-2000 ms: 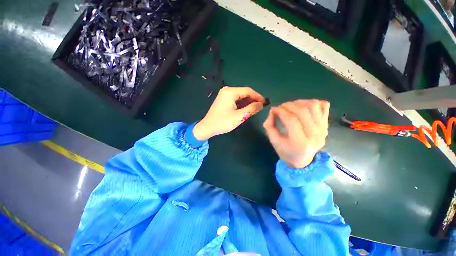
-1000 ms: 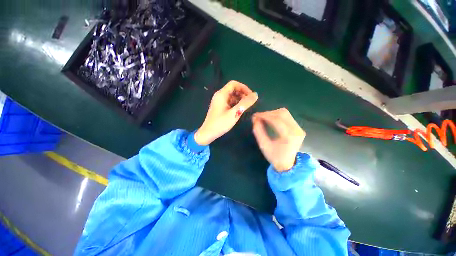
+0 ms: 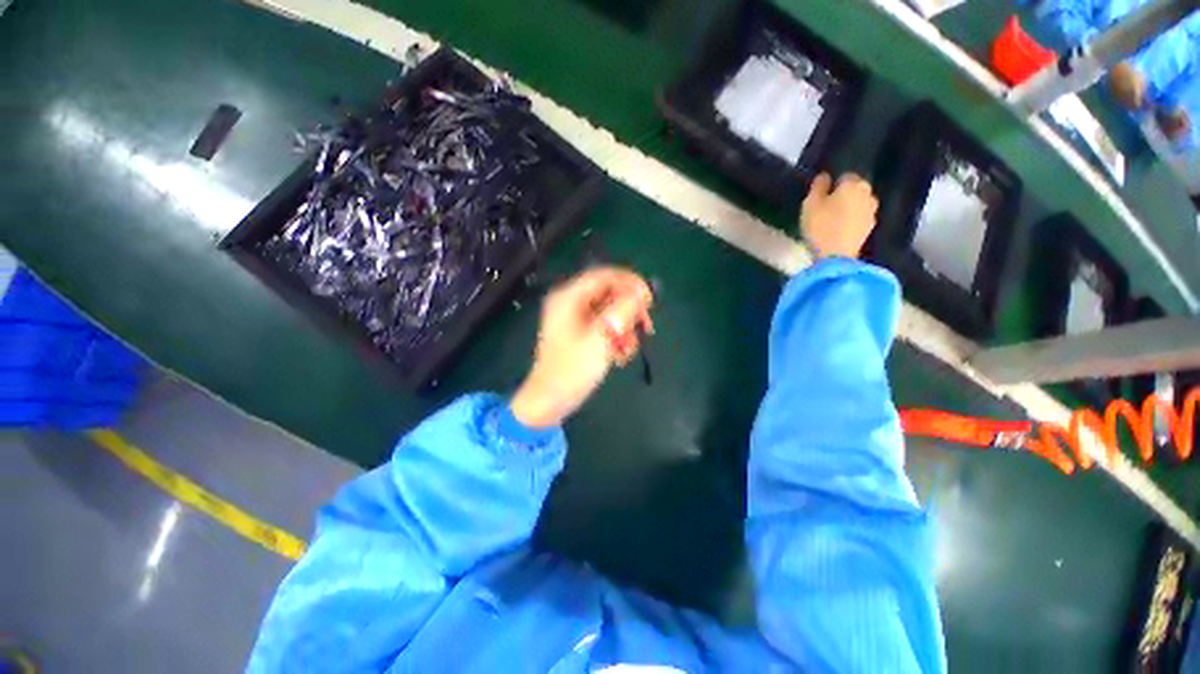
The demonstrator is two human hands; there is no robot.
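Observation:
My left hand (image 3: 588, 340) is over the green bench, right of the parts tray, with fingers curled on a thin dark flex cable (image 3: 646, 360) that hangs from the fingertips. My right hand (image 3: 840, 215) reaches past the pale rail, between two black assembly trays; its fingers are bent and whether it holds anything cannot be told. The nearer-left assembly tray (image 3: 688, 108) frames a tablet unit (image 3: 770, 111) with a pale battery. The other assembly tray (image 3: 1000, 250) holds a second tablet unit (image 3: 951, 227).
A black parts tray (image 3: 330, 331) heaped with loose strips lies left. An orange air tool (image 3: 950, 425) with coiled hose lies right. A dark flat piece (image 3: 215, 132) lies far left. A metal bar (image 3: 1079, 357) crosses at right. A person's blue sleeve (image 3: 1165, 73) shows top right.
My right hand has moved away from my left hand, forward and right over the rail to the trays. The view has shifted, showing more of the trays. My left hand stays beside the parts tray.

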